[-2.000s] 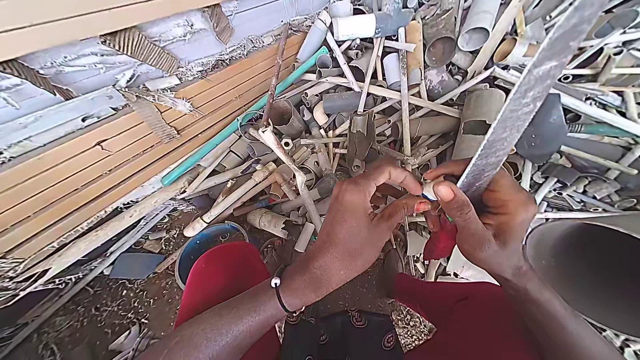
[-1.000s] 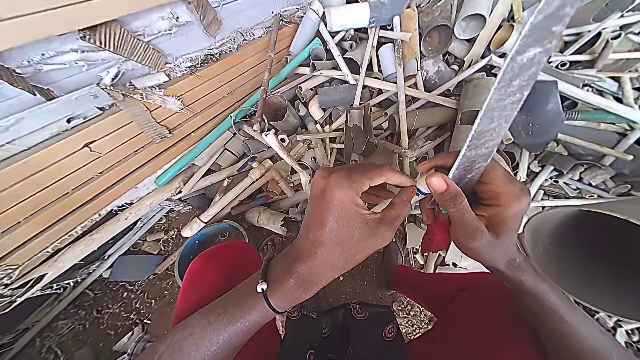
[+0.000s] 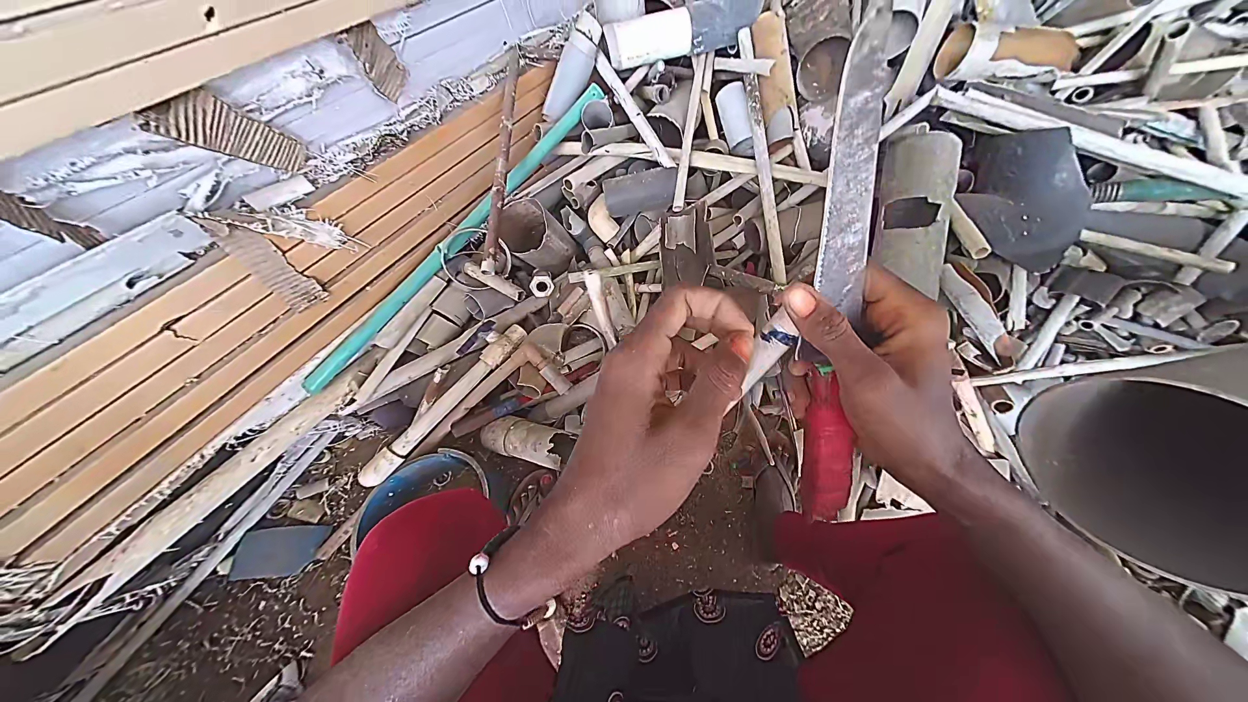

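Observation:
My right hand grips a long flat metal blade that points up and away, with a red wrapped handle below the fingers. Between that hand's thumb and the blade sits the end of a small whitish piece with a blue mark, perhaps a pipe offcut. My left hand is close on its left, thumb and index finger curled at the piece's lower side. Whether these fingertips touch it is hard to tell. A black cord bracelet with a white bead is on the left wrist.
A heap of plastic pipe scraps lies ahead. Orange-brown slatted panels and a green pipe are at left. A blue bucket stands beside my left knee; a wide grey pipe opens at the right.
The whitish piece, mostly hidden by the fingers before, now shows at greater length between my hands. My left fingers have moved apart from the right thumb. The blade stays in my right hand.

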